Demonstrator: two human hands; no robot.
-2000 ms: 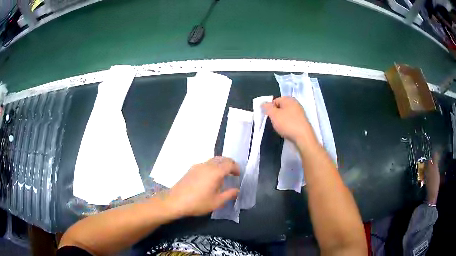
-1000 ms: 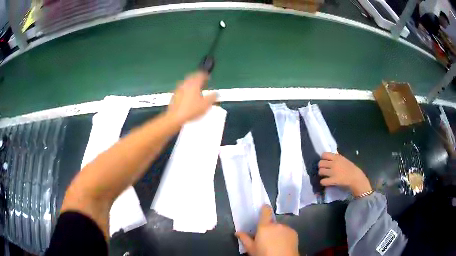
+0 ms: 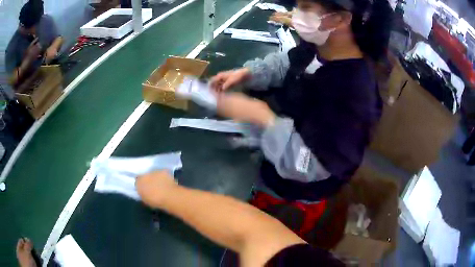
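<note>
My right hand (image 3: 155, 190) is at the near end of bluish-white packing sleeves (image 3: 122, 169), beside the belt's white rail. It looks closed on a sleeve; its fingertips are hidden. My left hand (image 3: 24, 251) is small and cut off at the bottom left, over the green belt, with something dark beside it. Its grip cannot be told. A corner of a white sleeve stack (image 3: 73, 253) shows at the bottom left.
A masked person (image 3: 323, 104) stands close on the right, holding a blurred white sleeve (image 3: 198, 94) near an open brown carton (image 3: 174, 78). Another sleeve (image 3: 205, 124) lies on the bench. Another person (image 3: 34, 41) sits across the green belt (image 3: 104, 88). Boxes stand at right.
The view has swung right, bringing the neighbouring person into full view. My right hand has moved to the sleeves on the right. The neighbour has lifted a sleeve towards the carton.
</note>
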